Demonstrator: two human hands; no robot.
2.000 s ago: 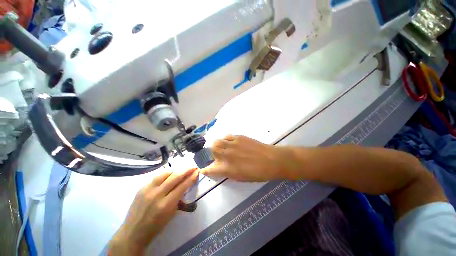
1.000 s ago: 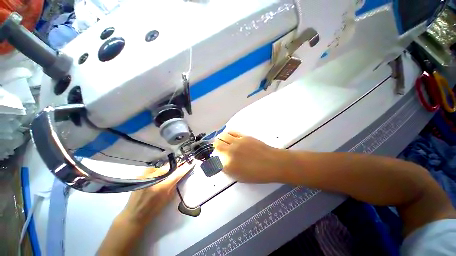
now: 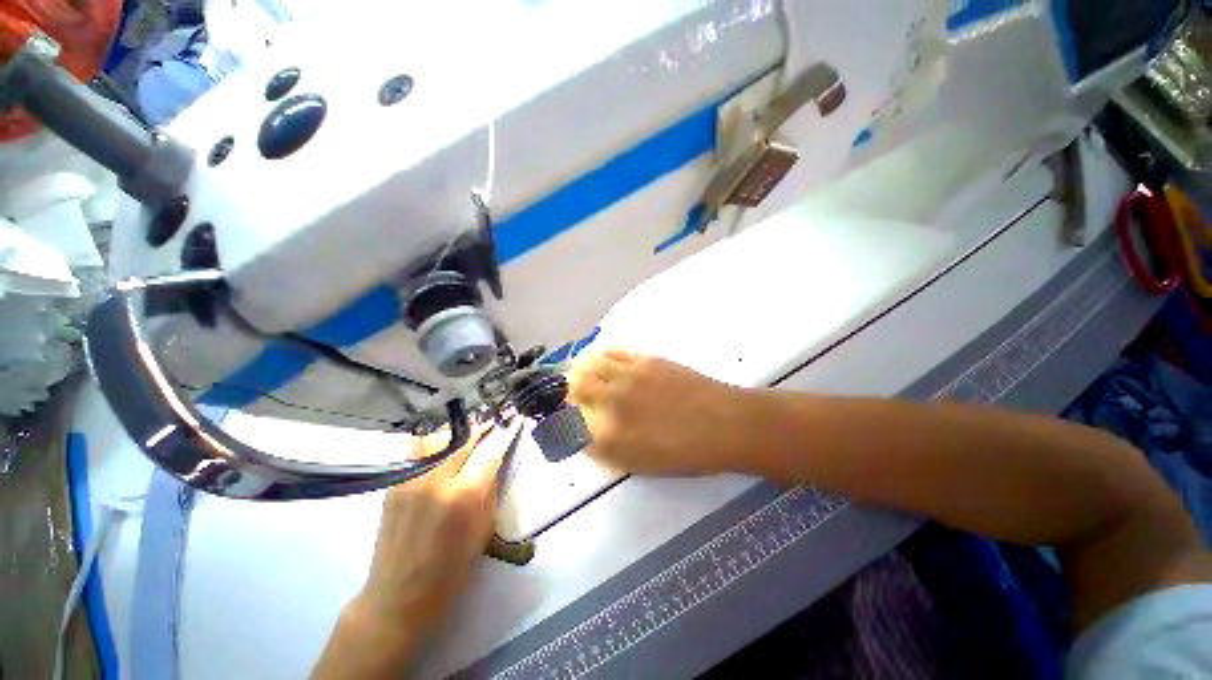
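The white sewing machine head (image 3: 572,160) with a blue stripe spans the view. My left hand (image 3: 445,531) lies flat on the bed just left of the needle area, its fingertips partly behind the curved shiny metal arm (image 3: 226,465). My right hand (image 3: 651,409) is at the right of the dark knurled knob (image 3: 561,433), fingers bent in. A small bit of blue cloth (image 3: 574,348) shows above its fingers; whether the fingers grip it is hidden. The presser foot and needle are mostly hidden by metal parts and fingers.
A pale blue strip (image 3: 160,571) lies on the table's left. White scraps (image 3: 47,292) are heaped at the upper left. Red-handled scissors (image 3: 1146,239) lie at the right end. A grey ruler band (image 3: 771,538) runs along the front edge. Blue cloth (image 3: 1156,412) is heaped at right.
Since two seconds ago, my left hand has moved in beside the needle area, and its fingers now reach behind the metal arm. My right hand stays beside the knob. The camera view has shifted slightly.
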